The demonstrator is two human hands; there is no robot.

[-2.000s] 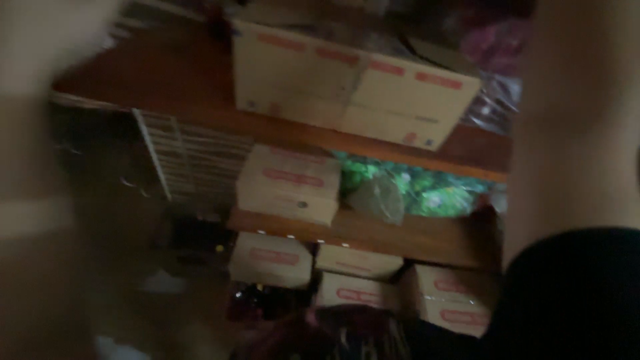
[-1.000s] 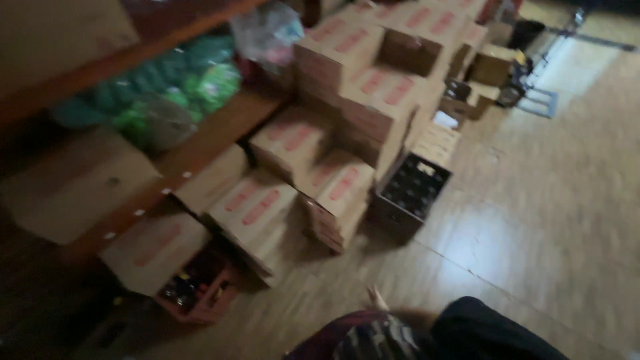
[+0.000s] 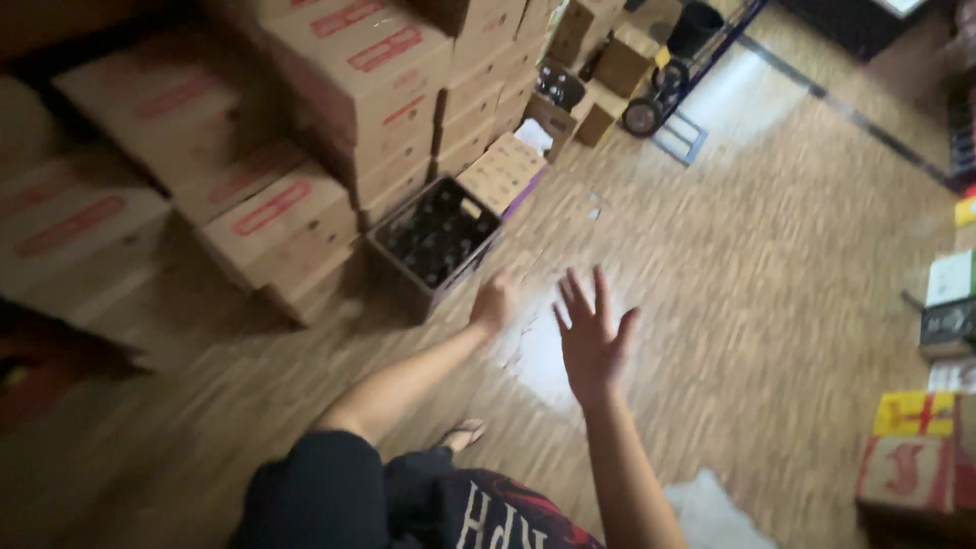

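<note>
My left hand [image 3: 496, 301] reaches out over the wooden floor, blurred, its fingers curled; no object shows in it. To its right, my right hand [image 3: 595, 339] is raised with fingers spread and nothing in it. Nearest to my left hand, up and to the left, stands a dark plastic crate [image 3: 435, 236] of dark glass bottles. A cardboard box with round marks [image 3: 503, 171] lies just beyond the crate. Cardboard cartons with red print [image 3: 278, 221] are stacked left of the crate. Neither hand touches the crate or the cartons.
Taller carton stacks [image 3: 396, 107] rise at the upper left. Farther back are a hand truck [image 3: 679, 107], a black bucket [image 3: 698, 29] and small boxes [image 3: 625, 65]. Red and yellow boxes [image 3: 907, 465] stand at the right edge. A pale sheet-like thing [image 3: 713, 511] lies on the floor near my right forearm.
The view has swung from the shelves to the floor and the crate. Both hands are now in view over the floor; one second ago neither was clearly seen.
</note>
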